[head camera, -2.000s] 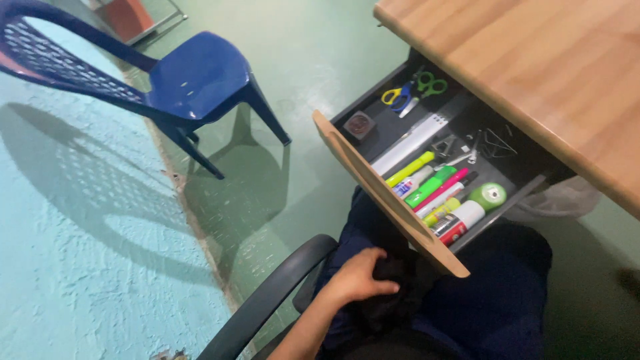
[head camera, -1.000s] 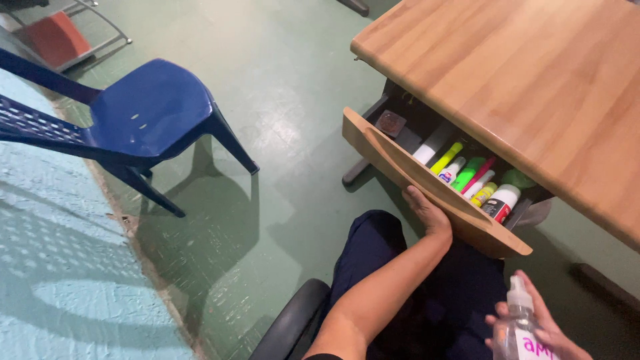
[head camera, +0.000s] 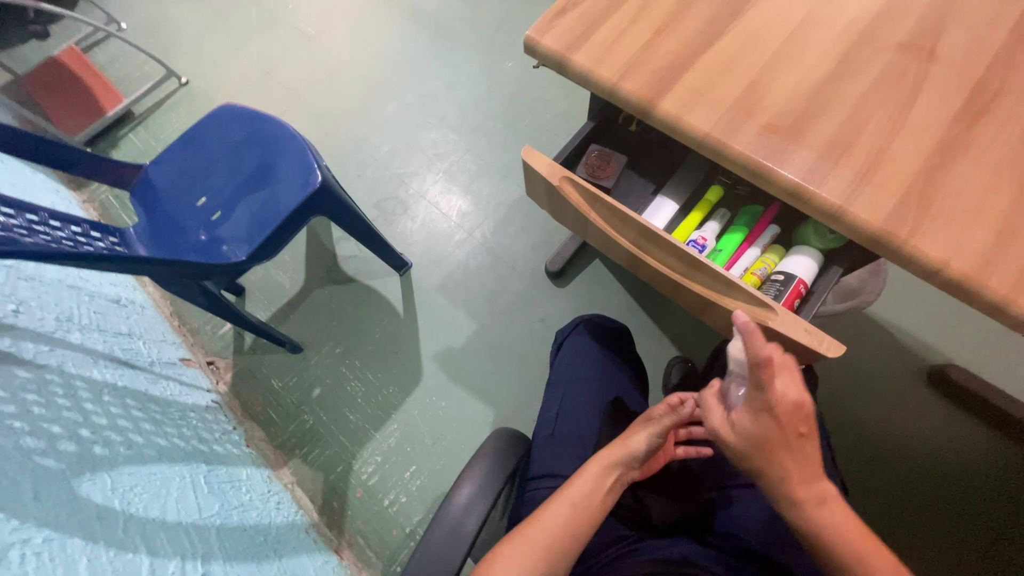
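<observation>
Above my lap, my right hand (head camera: 764, 408) grips a clear spray bottle (head camera: 736, 372) with a white nozzle, one finger up at its top. Just left of it is my left hand (head camera: 668, 436), palm partly upward, fingers apart, close to the bottle and the right hand; whether they touch I cannot tell. Beyond them a wooden-fronted desk drawer (head camera: 640, 240) is partly pulled out. It holds a yellow highlighter (head camera: 698, 214), a green marker (head camera: 736, 234), a glue stick (head camera: 764, 266), a white, black and red container (head camera: 792, 278) and a small square box (head camera: 601, 166).
The wooden desktop (head camera: 800, 104) overhangs the drawer at the upper right. A blue plastic chair (head camera: 232, 184) stands on the left by the light blue wall (head camera: 160, 448). My seat's black armrest (head camera: 476, 500) is at the bottom. A desk foot (head camera: 976, 400) lies at the right.
My left hand has left the drawer front and come to my lap beside my right hand. The right hand has moved up and left with the bottle. The drawer is less far out than two seconds ago.
</observation>
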